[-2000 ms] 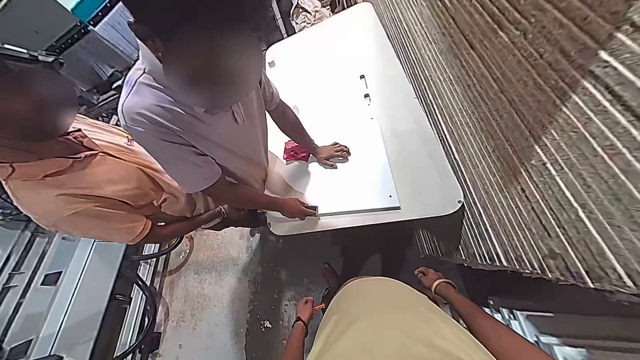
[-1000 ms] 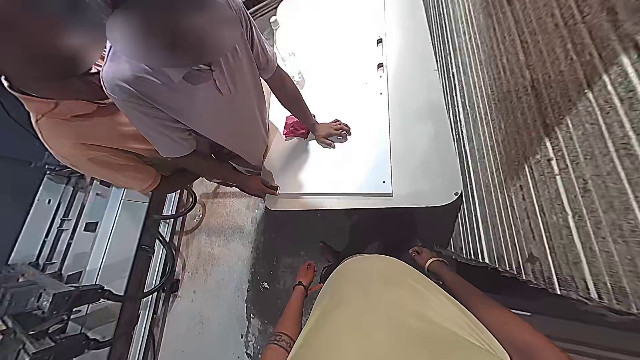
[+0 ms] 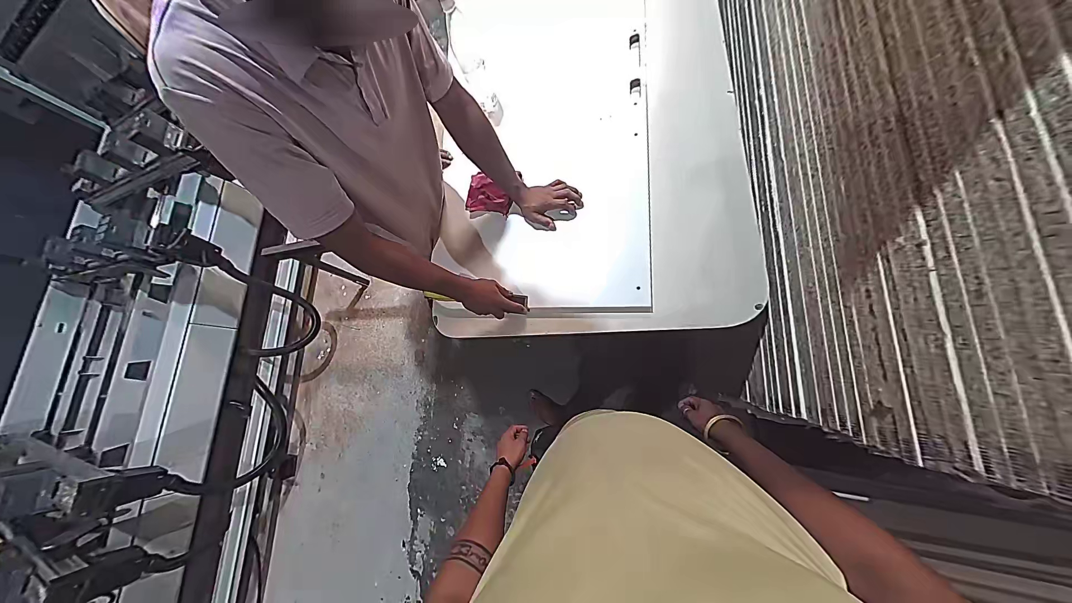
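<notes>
My left hand (image 3: pixel 513 444), with a dark band on its wrist, hangs low beside my yellowish garment (image 3: pixel 653 511). A small orange thing (image 3: pixel 528 462) is close to it; whether the hand holds it is unclear. My right hand (image 3: pixel 698 412), with a bangle, hangs at the other side, its fingers curled and their tips hard to see. Both are apart from the white panel (image 3: pixel 586 260) on the pale round-cornered table (image 3: pixel 703 243). A co-worker's hand (image 3: pixel 548 203) rests on the panel over a small rounded object; their other hand (image 3: pixel 492 298) holds a small block-like thing at its front edge.
A crumpled red cloth or packet (image 3: pixel 488 194) lies on the panel near the co-worker's forearm. Machinery with black cables (image 3: pixel 280 335) stands at the left. A ribbed, brownish surface (image 3: pixel 913 209) rises along the table's right side. Worn concrete floor (image 3: pixel 360 469) shows below left.
The view has shifted, and the second person in orange is now almost out of it. The co-worker's two hands stay at the panel. My hands remain low at my sides.
</notes>
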